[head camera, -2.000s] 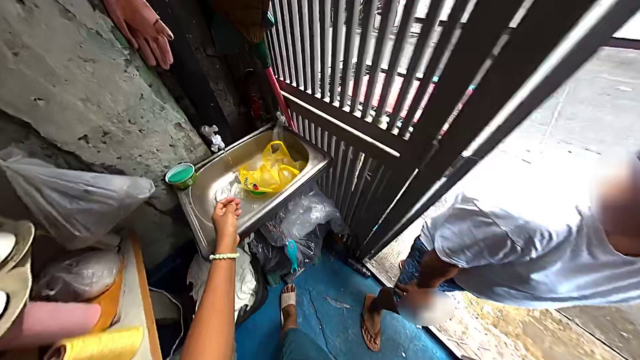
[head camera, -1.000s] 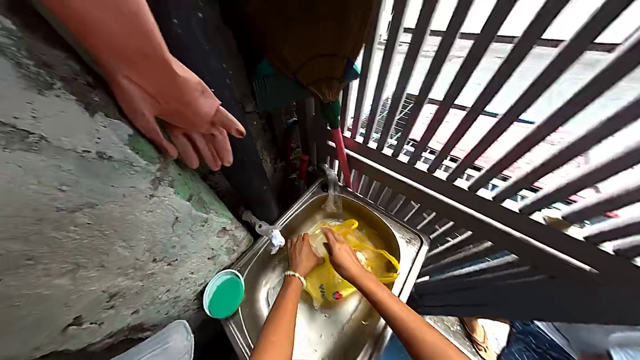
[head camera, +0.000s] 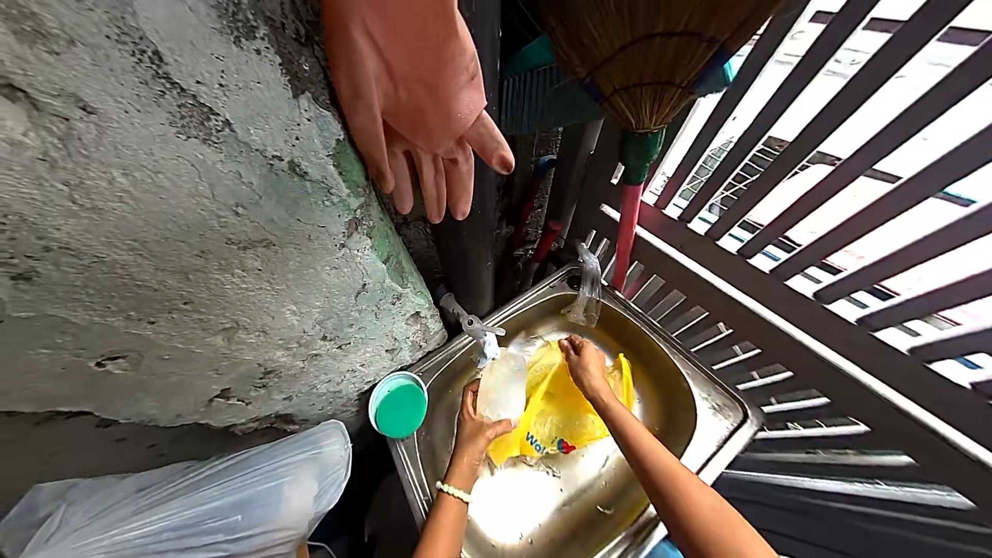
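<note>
My left hand (head camera: 474, 430), with a beaded bracelet at its wrist, holds a whitish, translucent plastic bag or pouch (head camera: 502, 385) under the faucet (head camera: 474, 326). My right hand (head camera: 583, 364) grips the upper part of a yellow plastic bag (head camera: 570, 418), which lies in the stainless steel sink (head camera: 674, 395). What the yellow bag contains is hard to tell. A round container with a green inside (head camera: 399, 406) stands at the sink's left corner.
A rubber glove (head camera: 422, 101) hangs above, beside a dark pipe (head camera: 469, 256). An upturned broom (head camera: 651, 70) leans behind the sink, near a slatted metal gate (head camera: 775, 294). Rough concrete wall (head camera: 194, 232) and a translucent plastic bag (head camera: 201, 496) are at left.
Two seconds ago only my left hand was over the sink; both are now in it. My hands have moved apart since one second ago, the left one with the whitish bag. The view has moved closer.
</note>
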